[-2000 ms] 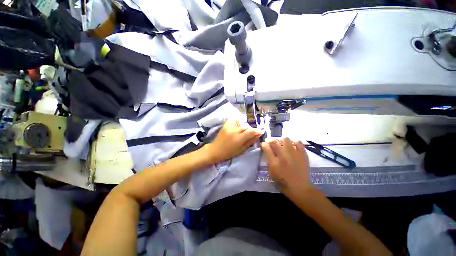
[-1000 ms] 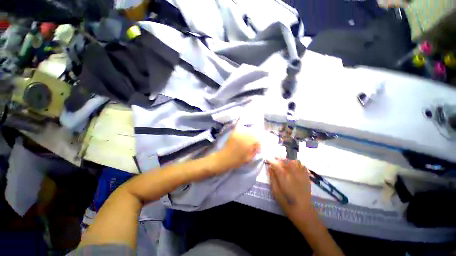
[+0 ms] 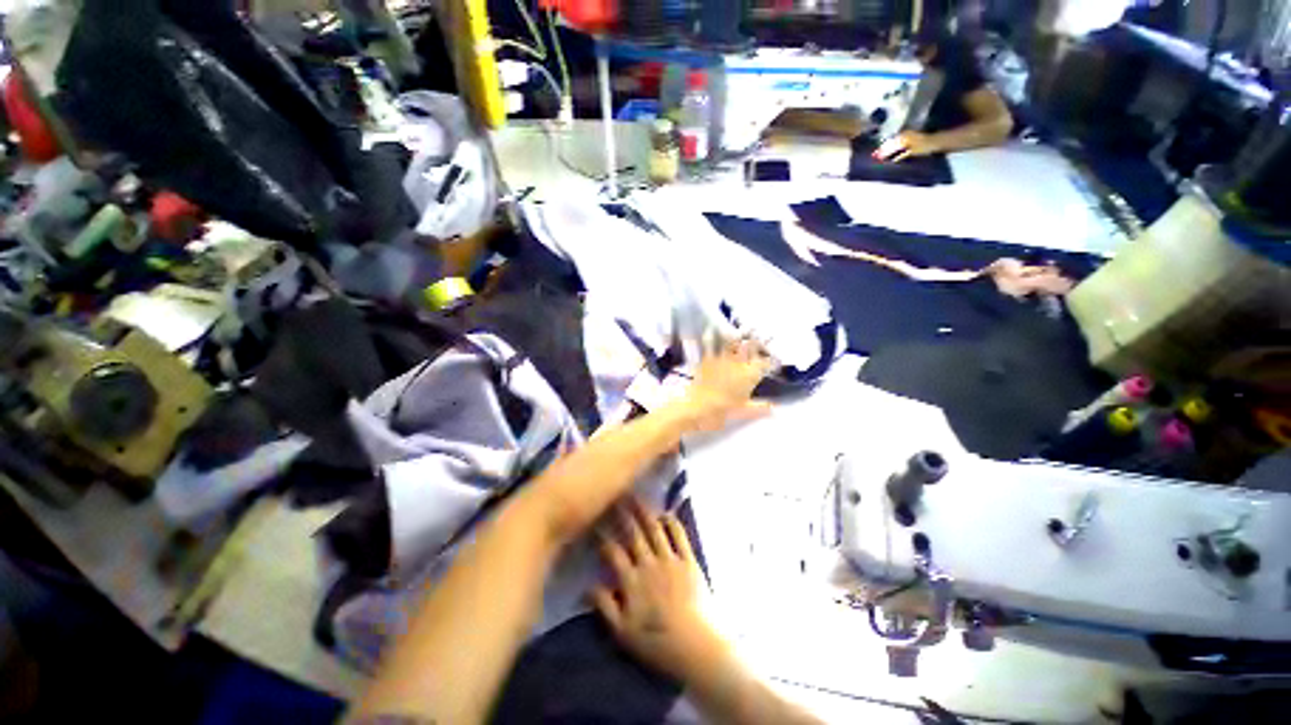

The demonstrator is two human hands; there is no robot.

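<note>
My left hand (image 3: 731,380) reaches over the light grey garment (image 3: 654,290) behind and left of the sewing machine head, its fingers on the cloth; the grip is blurred. My right hand (image 3: 654,584) lies palm down with spread fingers on the grey and dark cloth nearer me, left of the machine. The bunched grey garment part with dark panels (image 3: 460,446) lies left of my forearm. The white sewing machine head (image 3: 1048,545) is at right, with the presser foot area (image 3: 906,637) showing no cloth under it.
Black cut cloth (image 3: 963,340) lies behind the machine. Thread cones (image 3: 1137,385) stand at right near a cream box (image 3: 1175,290). A cream-coloured machine (image 3: 113,404) is at left. A yellow post (image 3: 477,64) and bottles (image 3: 694,121) stand behind. Another person's arm (image 3: 963,135) is at the far table.
The view has swung up and left. The garment has come away from the needle area. My left hand has moved to the back cloth; my right hand has left the foot and moved left.
</note>
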